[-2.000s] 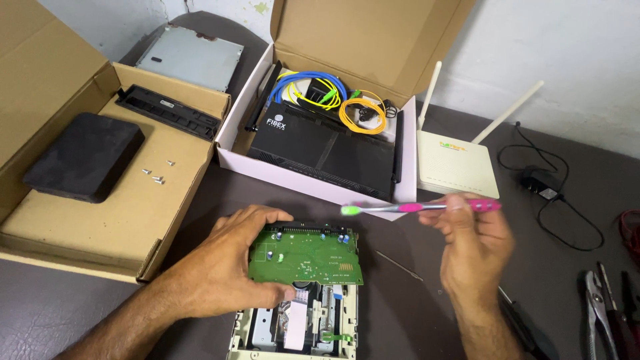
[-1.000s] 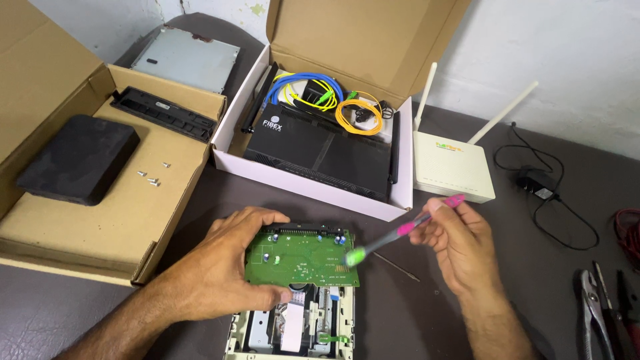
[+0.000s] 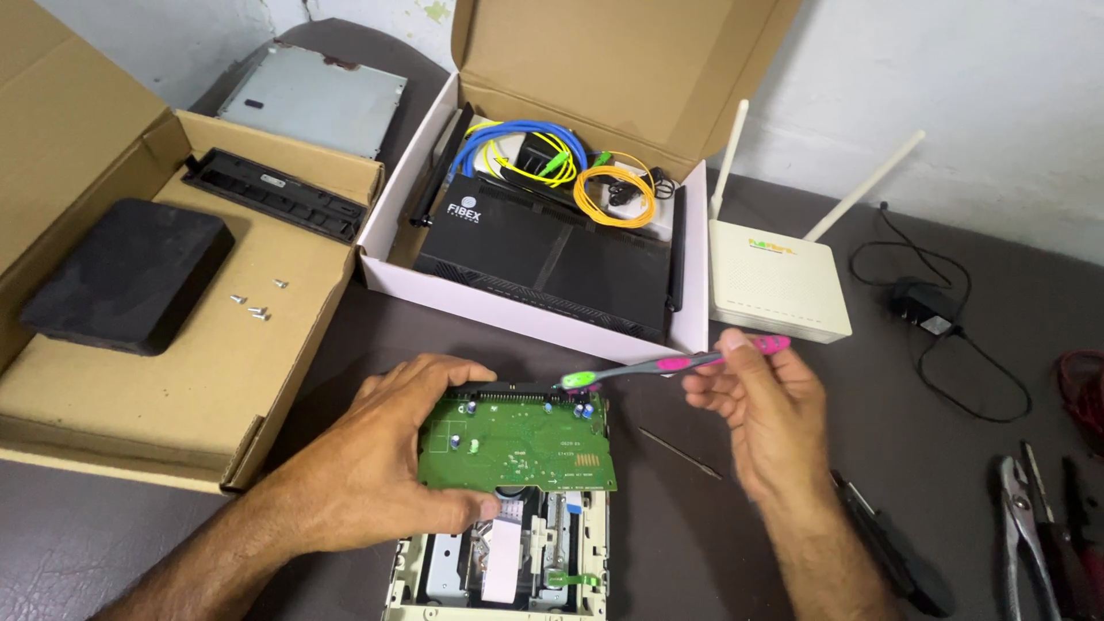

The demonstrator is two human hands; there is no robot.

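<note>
My left hand [image 3: 397, 461] grips the left side of a green circuit board [image 3: 526, 448], fingers behind its top corner and thumb at its lower edge. The board is tilted up over an opened optical disc drive [image 3: 448, 569], whose white ribbon cable and metal parts show below. In my right hand [image 3: 768, 414] is a pink and grey toothbrush [image 3: 668, 366], pinched near the handle's end. Its green-backed head is at the black connector [image 3: 509, 392] along the board's top edge, near the right end; whether the bristles touch cannot be told.
Left, a cardboard box [image 3: 302, 345] holds a black case [image 3: 129, 272], a black bezel [image 3: 274, 194] and several screws [image 3: 257, 310]. Behind stand a boxed black router [image 3: 552, 250], a white router [image 3: 776, 276] and a metal cover [image 3: 315, 95]. Right lie an adapter [image 3: 927, 306], pliers [image 3: 1018, 526] and a thin rod [image 3: 680, 453].
The toothbrush head has moved from the board's lower right area up to the connector at its top edge. My left hand keeps its hold on the board.
</note>
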